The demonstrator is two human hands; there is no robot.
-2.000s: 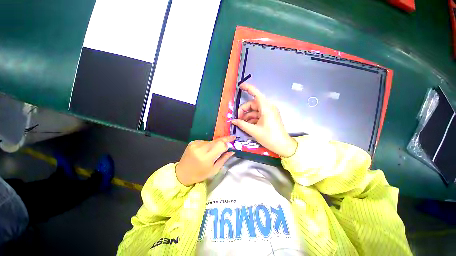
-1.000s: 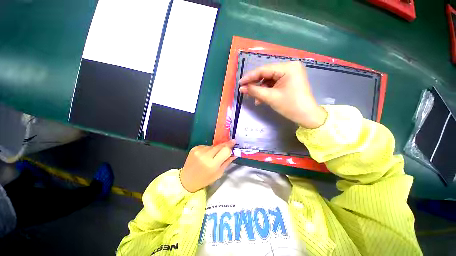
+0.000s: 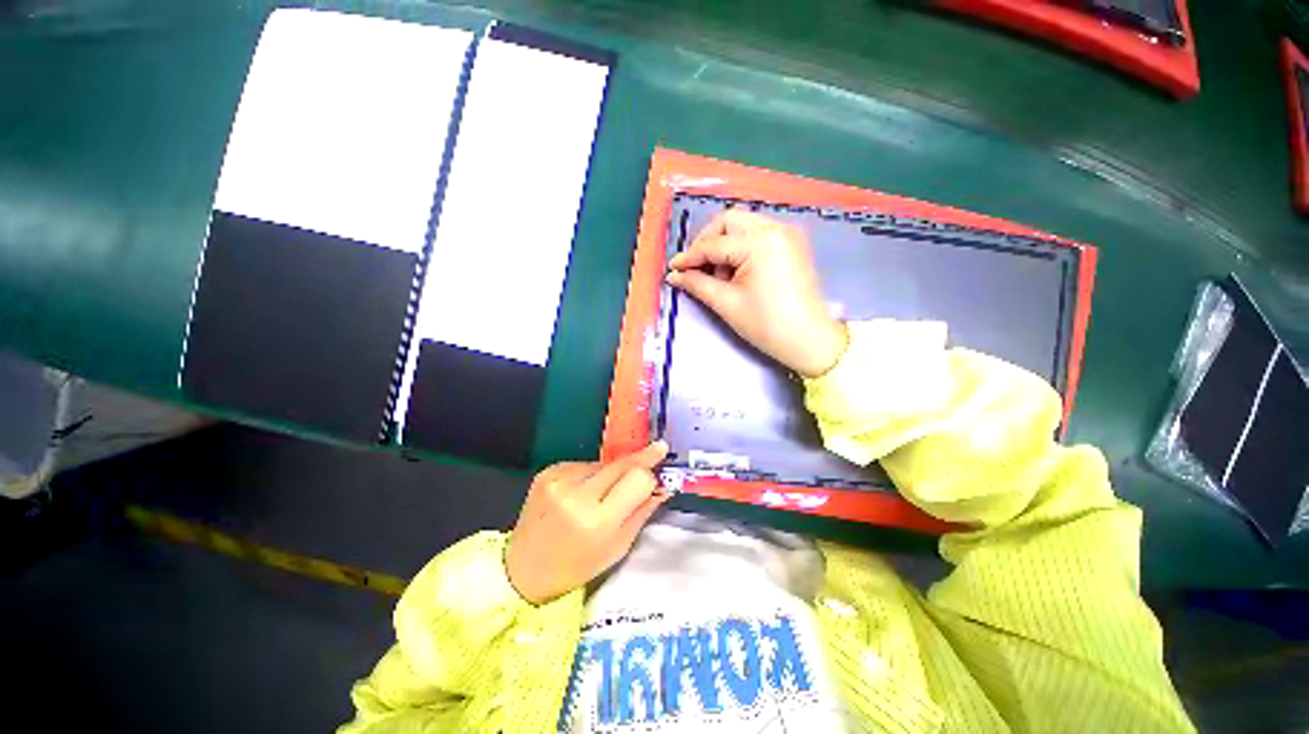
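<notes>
A grey laptop lid (image 3: 890,308) with a dark rim lies in a red tray (image 3: 627,359). A thin black strip (image 3: 665,344) runs along the lid's left edge. My right hand (image 3: 761,287) reaches over the lid, thumb and forefinger pinched on the strip near the upper left corner. My left hand (image 3: 586,528) is at the lower left corner, its fingertips closed on the strip's lower end. The exact contact there is small and partly hidden by the fingers. My right sleeve covers the lid's lower right part.
Two strip sheets (image 3: 305,316), white above and black below, lie left of the tray on the green belt (image 3: 804,93). Spare black sheets (image 3: 1252,430) on crinkled clear plastic (image 3: 1199,351) lie at right. Other red trays (image 3: 1091,40) show at the top right. A whitish bin (image 3: 32,416) stands at lower left.
My right hand first rose from the left edge's middle to its upper part, then stayed there. My left hand stayed at the corner. Belt items sit lower in view; the person's legs at left are gone.
</notes>
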